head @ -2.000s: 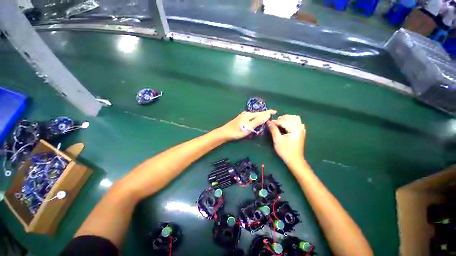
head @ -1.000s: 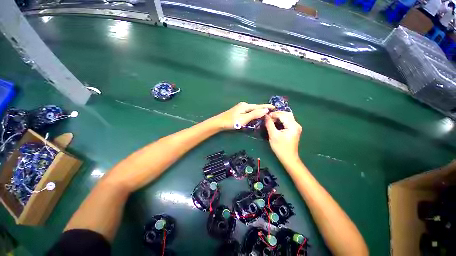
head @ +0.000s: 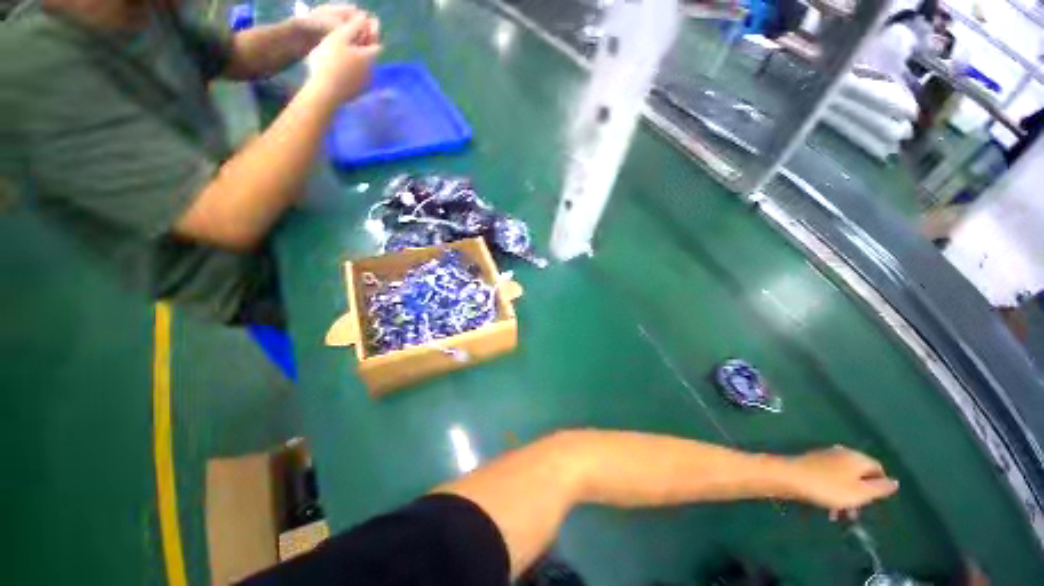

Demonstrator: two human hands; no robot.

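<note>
My left hand (head: 845, 480) is stretched over the green bench at the lower right, fingers closed on a thin white lead (head: 865, 540). The lead runs down to a round board (head: 893, 580), cut off by the bottom edge. A small blurred skin-toned patch beside it may be part of my right hand (head: 974, 573); its grip does not show. Another round board (head: 744, 383) lies on the bench behind my left hand. Dark housings (head: 733, 572) are partly visible under my arm at the bottom edge.
A small open carton (head: 441, 364) heaped with blue-white wired parts stands left of centre. Dark wired parts (head: 441, 206) lie behind it, near a blue tray (head: 401, 115). A coworker (head: 115, 149) stands at left. A white upright (head: 613, 115) rises from the bench (head: 595, 389).
The view has swung left, bringing in the coworker and the whole blue tray. My hands now appear at the lower right; the left is apart from the board, with the lead between them.
</note>
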